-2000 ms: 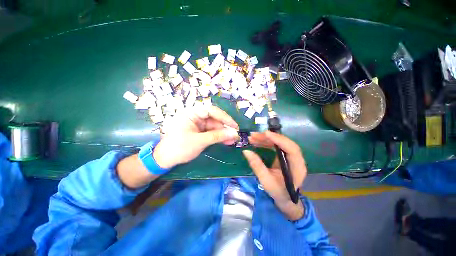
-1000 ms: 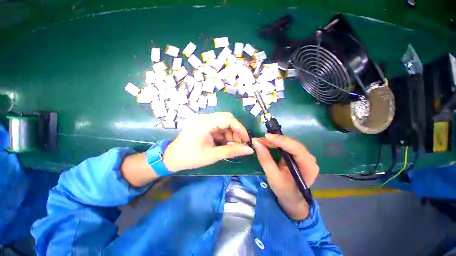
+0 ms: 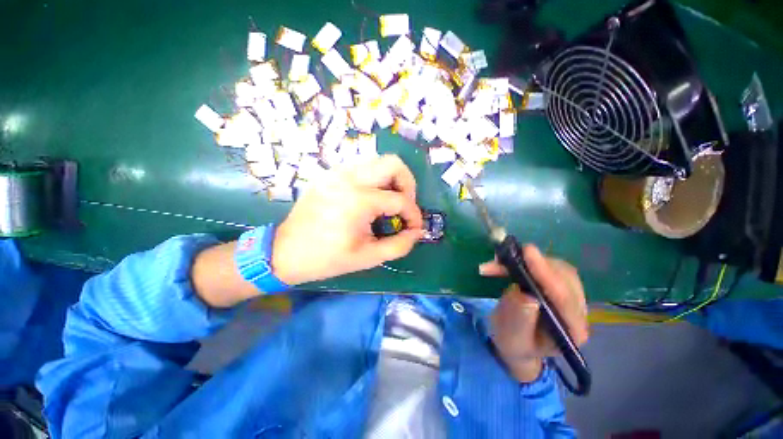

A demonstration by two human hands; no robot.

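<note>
My left hand [image 3: 348, 219], with a blue band on its wrist, is over the green bench. Its thumb and index finger pinch the left edge of a small dark device unit [image 3: 434, 226] with a board showing inside. A small dark piece with a yellow spot [image 3: 388, 225] shows between its fingers. My right hand [image 3: 541, 309] holds the black soldering iron [image 3: 547, 310] like a pencil, apart from the unit. The iron's metal shaft points up and left toward the pile of white pouch cells [image 3: 292, 129]. Solder wire [image 3: 163, 212] runs from the left toward my left hand.
A solder spool [image 3: 21, 201] stands at the far left. A fume fan [image 3: 605, 110] with a round grille stands at the right, beside a tan tub [image 3: 706, 193]. A black box [image 3: 755, 206] and cables are at the far right. The green bench edge [image 3: 618, 291] runs along my body.
My hands have moved apart; the right hand with the iron has shifted right and down. The device unit now shows at my left fingertips. The view has shifted, so the pile and fan appear higher and larger.
</note>
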